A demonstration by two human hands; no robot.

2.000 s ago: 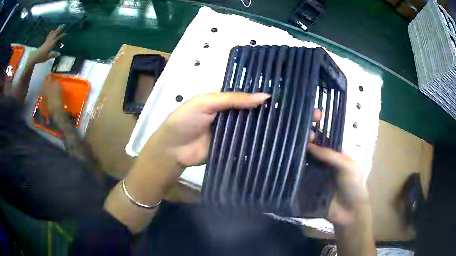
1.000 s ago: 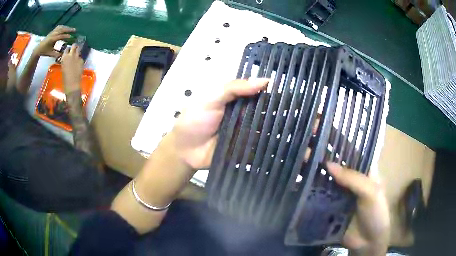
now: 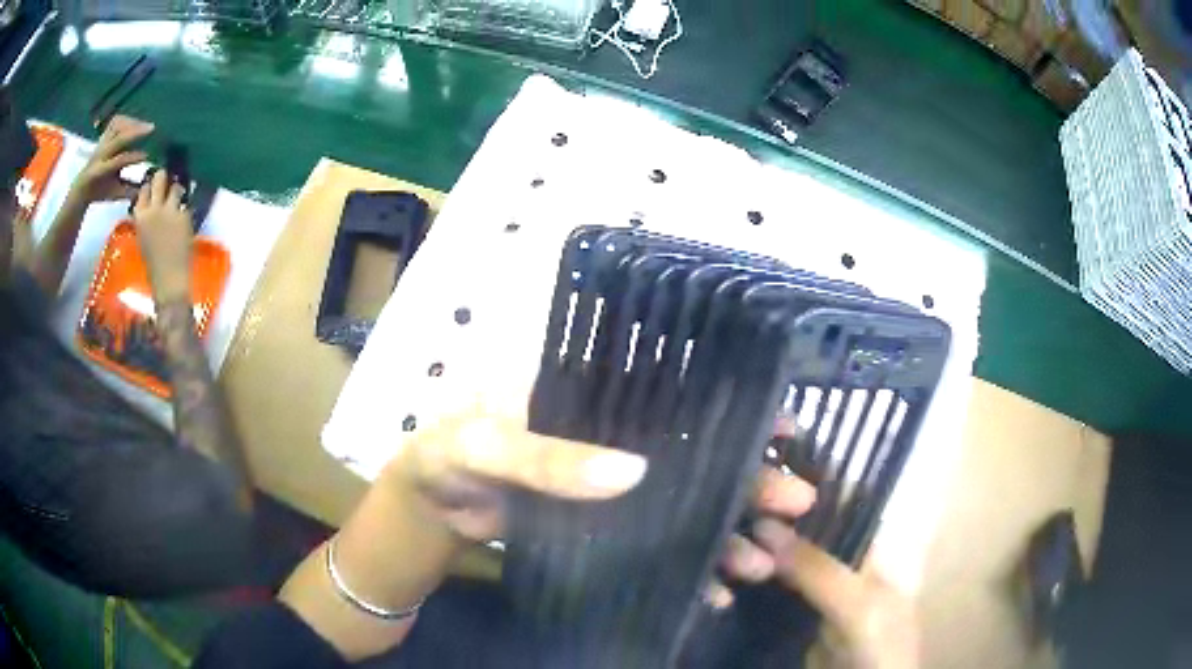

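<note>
A stack of black frames (image 3: 667,392) is held upright over the white blister tray (image 3: 523,183), its open-centred front frame facing right. My left hand (image 3: 484,477) grips the stack's left side, thumb across the frame edges. My right hand (image 3: 824,575) is at the stack's lower right, fingers in the front frame's opening; it is blurred and partly cut off by the stack. The tray shows scattered dark holes. Its middle and the stack's lower end are hidden.
A frame pile (image 3: 373,261) lies on the cardboard sheet (image 3: 294,314) left of the tray. A neighbouring worker's hands are above an orange parts tray (image 3: 154,307). Stacked blister trays (image 3: 1131,209) stand at the right. A black part (image 3: 804,89) and white charger (image 3: 645,18) lie beyond the tray.
The stack has moved down and left, and its frames' top ends are now staggered closer together. More of the tray's far side shows. My right hand has moved left with the stack.
</note>
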